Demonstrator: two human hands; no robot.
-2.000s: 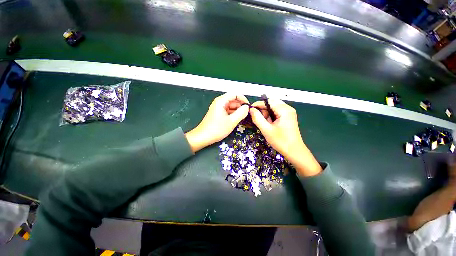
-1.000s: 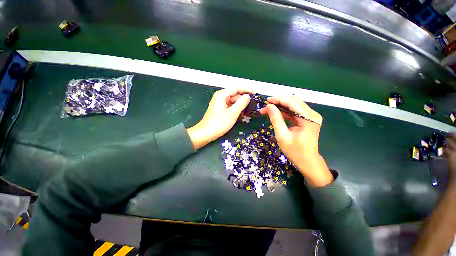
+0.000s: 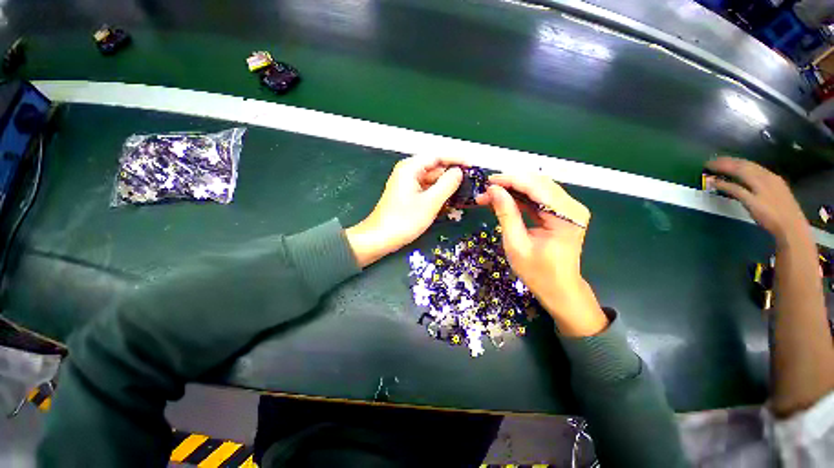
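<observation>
My left hand [image 3: 407, 206] holds a small black unit [image 3: 470, 186] between thumb and fingers, just on my side of the white rail. My right hand [image 3: 539, 233] holds a thin dark tool [image 3: 560, 216] like a pen or tweezers, its fingertips at the unit's right side. The tool's tip is hidden by the fingers. A loose pile of small cross-shaped parts [image 3: 471, 291], silver-white and dark with yellow centres, lies on the green bench below my hands. One pale cross-shaped part [image 3: 454, 214] shows just under the unit.
A clear bag of parts [image 3: 176, 168] lies left. Beyond the white rail [image 3: 302, 122], black units [image 3: 279, 77] with pale tabs sit on the green belt [image 3: 393, 69]. A blue instrument [image 3: 20, 128] stands far left. Another person's hand [image 3: 764, 196] reaches over the rail at right, above more units [image 3: 766, 279].
The belt units at left have shifted slightly left. The right hand turned and opened around the tool, exposing the black unit. The neighbour's arm has reached forward to the rail.
</observation>
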